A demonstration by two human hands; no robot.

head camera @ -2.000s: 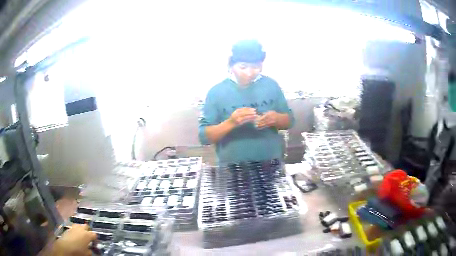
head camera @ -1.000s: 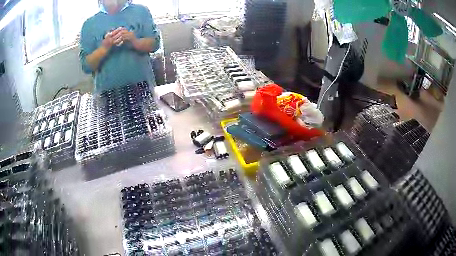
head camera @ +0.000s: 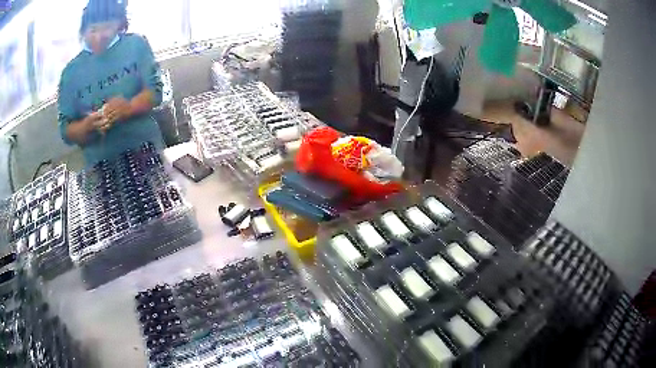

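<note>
Neither of my hands shows in the picture. Nearest in front of me, a clear blister tray of small black parts (head camera: 216, 309) lies at the bottom centre, with glare on its lower part. To its right, a tray stack holds white parts (head camera: 413, 282) in rows of pockets. At the lower left edge, another stack of trays with dark parts (head camera: 32, 316) is cut off and blurred.
A yellow bin (head camera: 299, 245) holds dark flat packets (head camera: 298, 201), beside a red bag (head camera: 320, 162). Loose black-and-white parts (head camera: 247, 221) and a phone (head camera: 193, 167) lie on the table (head camera: 155, 262). A facing person (head camera: 108, 86) stands behind more tray stacks (head camera: 129, 205).
The view has swung right and down, so the things have shifted left. My left hand, at the lower left tray two seconds ago, is out of the picture.
</note>
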